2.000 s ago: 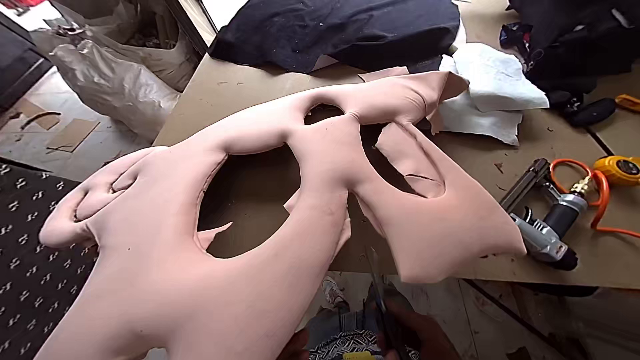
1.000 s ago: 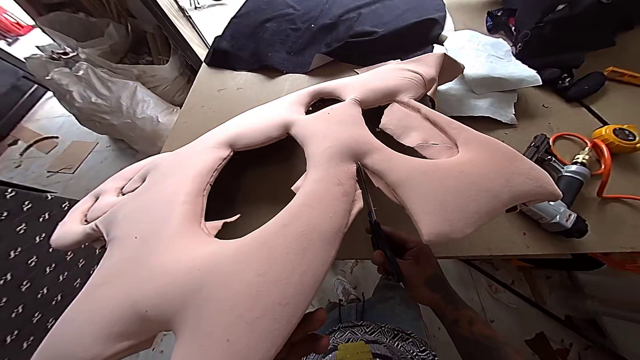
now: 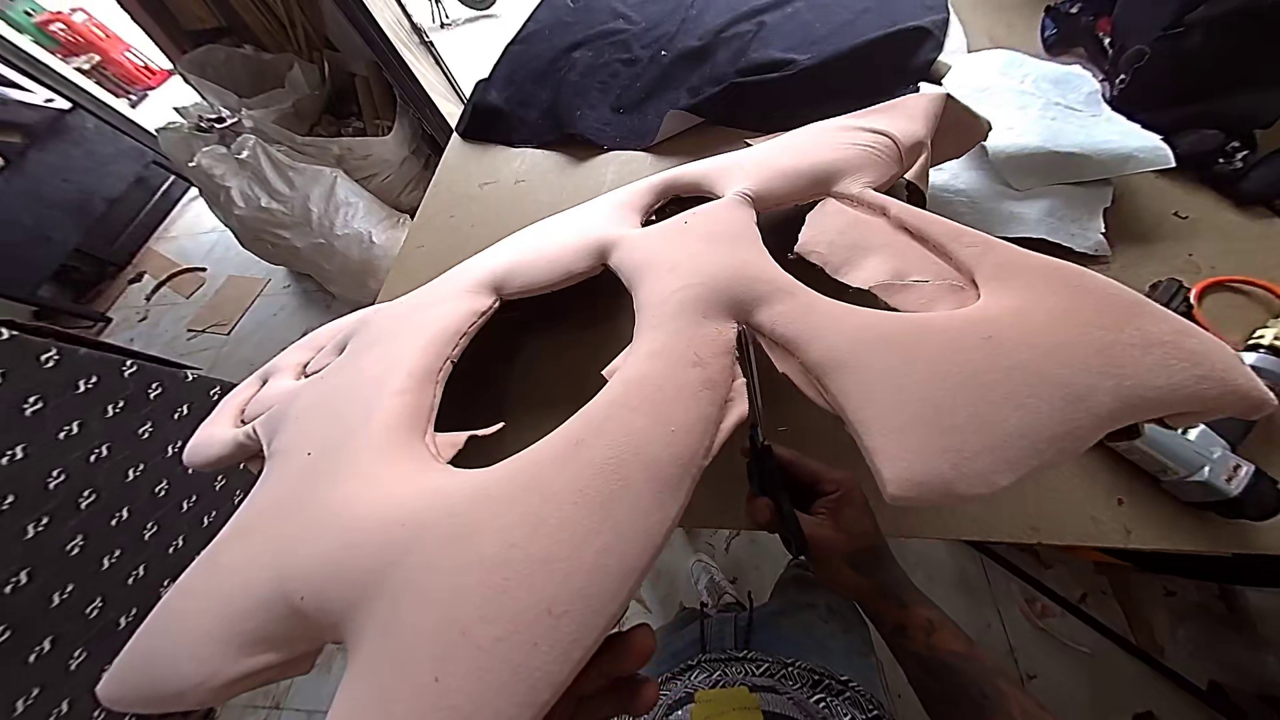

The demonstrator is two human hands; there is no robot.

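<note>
A large panel covered in pale pink fabric (image 3: 540,500), with several rounded openings, lies across the table and reaches out over its near edge. My right hand (image 3: 825,505) is closed around the dark handles of scissors (image 3: 757,430), whose blades point up into the narrow notch at the panel's middle. Loose cut fabric edges hang along that notch. At the panel's lower edge is my left hand (image 3: 615,675), its fingers partly under the pink fabric; the rest of it is hidden by the panel.
Dark cloth (image 3: 700,65) and white fabric pieces (image 3: 1050,130) lie on the far part of the table (image 3: 1010,515). A nail gun (image 3: 1190,465) with an orange hose (image 3: 1235,290) is at the right. White sacks (image 3: 290,200) stand on the floor at the left.
The scissors and my right hand have come up out of the lower area to the notch. The panel's right end now overlaps the nail gun, which lay uncovered earlier.
</note>
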